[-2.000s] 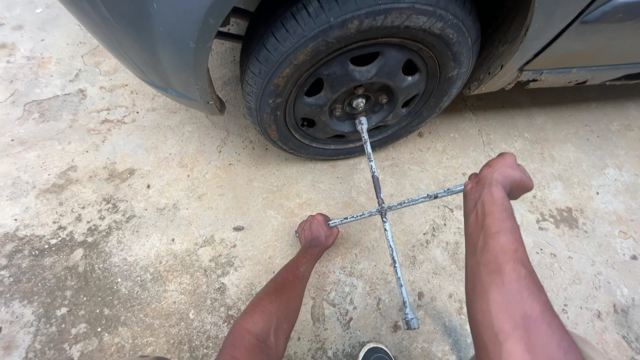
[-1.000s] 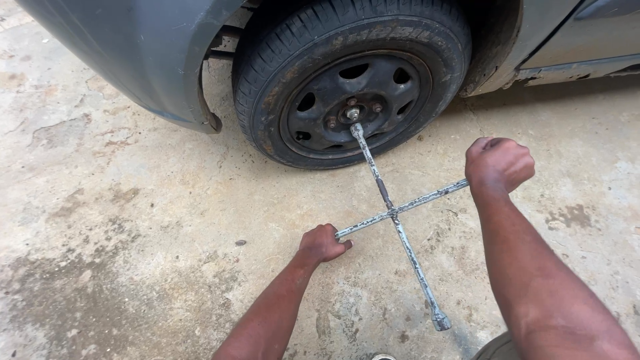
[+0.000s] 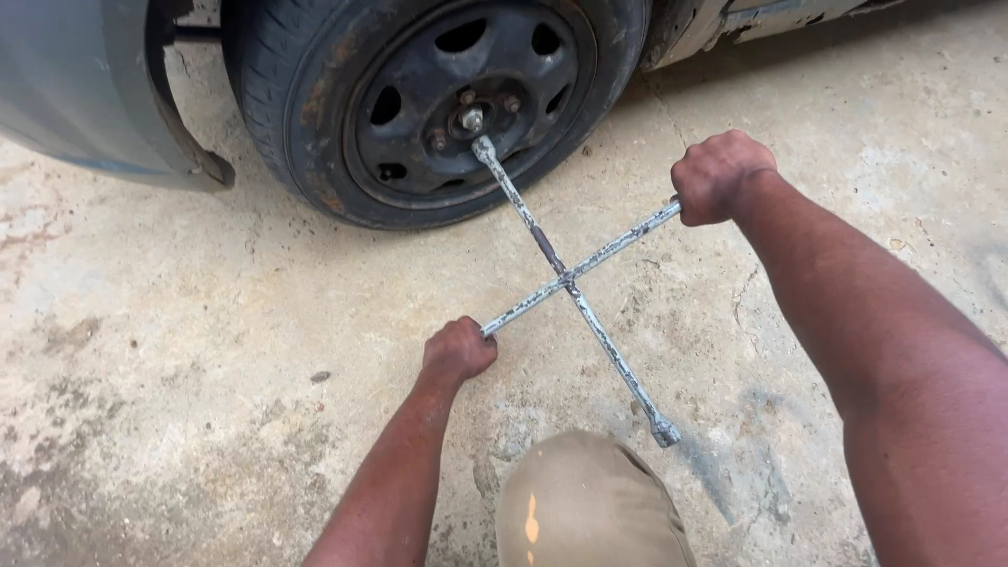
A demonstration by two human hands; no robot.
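A four-way lug wrench [image 3: 606,335] with chipped pale paint reaches from the car's front wheel toward me. Its far socket is at the lower part of the hub, over or against a lug nut position; the exact seat is hidden. My left hand [image 3: 460,349] grips the end of the lower left arm. Around the end of the upper right arm my right hand [image 3: 723,177] is closed. The near socket points down toward me, free of both hands. The black steel wheel [image 3: 465,71] shows several rusty studs or nuts around a shiny centre nut [image 3: 472,119]. Its tire [image 3: 315,134] rests on the ground.
The grey car bumper [image 3: 71,87] hangs at the upper left, its edge beside the tire. A rusted, flaking sill [image 3: 756,20] runs along the upper right. Stained, cracked concrete [image 3: 236,331] lies below. My knee in tan trousers [image 3: 591,504] is at the bottom, near the wrench.
My knee has come into view at the bottom, and the view has moved closer to the wheel. Both hands have kept their hold on the wrench.
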